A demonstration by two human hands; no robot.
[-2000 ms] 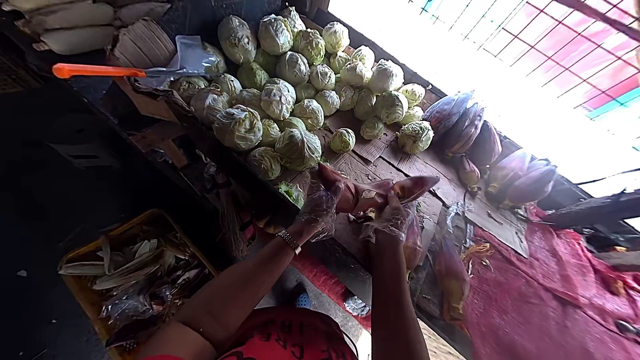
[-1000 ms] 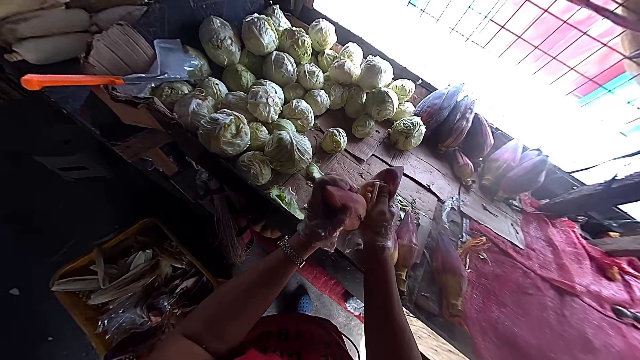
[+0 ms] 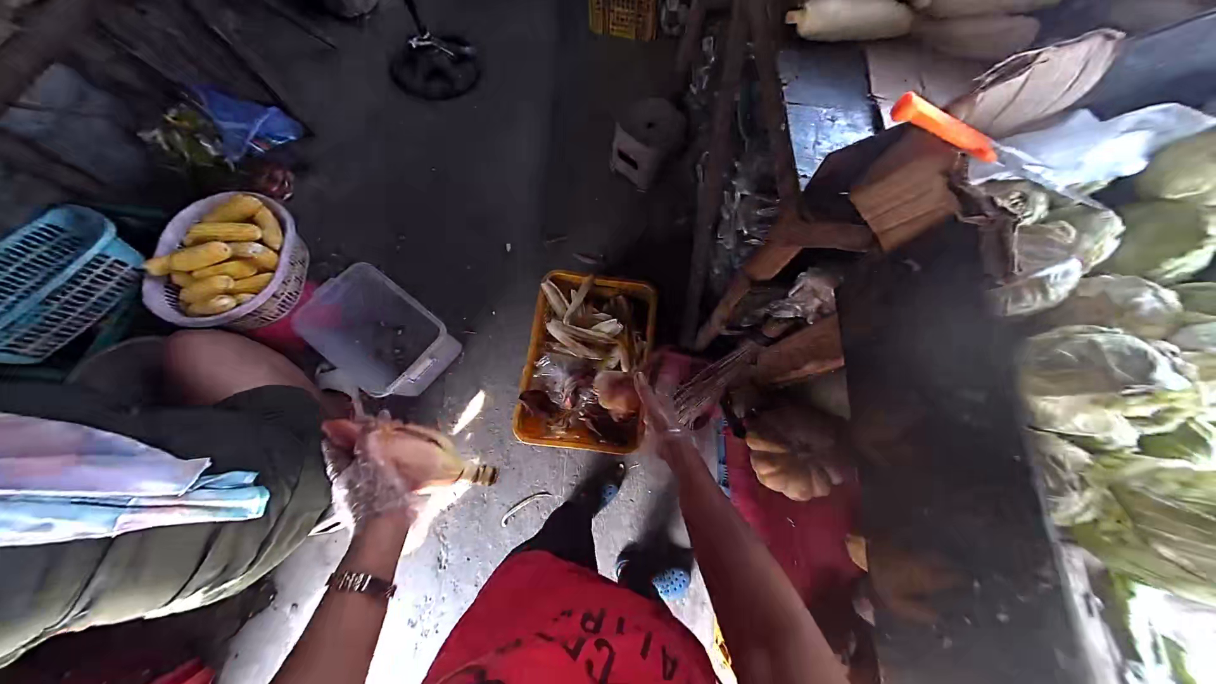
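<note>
In a clear plastic glove, my left hand [image 3: 366, 465] holds a pale pinkish banana blossom [image 3: 418, 456], its stem end pointing right. My right hand [image 3: 662, 408] reaches down at the right rim of a yellow plastic crate [image 3: 522, 418], beside a pale reddish piece [image 3: 617, 392], perhaps a peeled bract; whether the fingers touch it cannot be told. Corn husks [image 3: 584, 328], clear plastic and dark reddish peelings lie in the crate.
A seated person's leg [image 3: 228, 370] is at the left, near a basket of yellow corn [image 3: 293, 275] and a clear plastic bin [image 3: 442, 356]. Wrapped cabbages [image 3: 1102, 370] and an orange-handled knife [image 3: 940, 126] lie on the right table.
The view has swung left and down from the table to the floor. My hands, together on the blossom before, are now apart: the left has the blossom, the right is over the crate.
</note>
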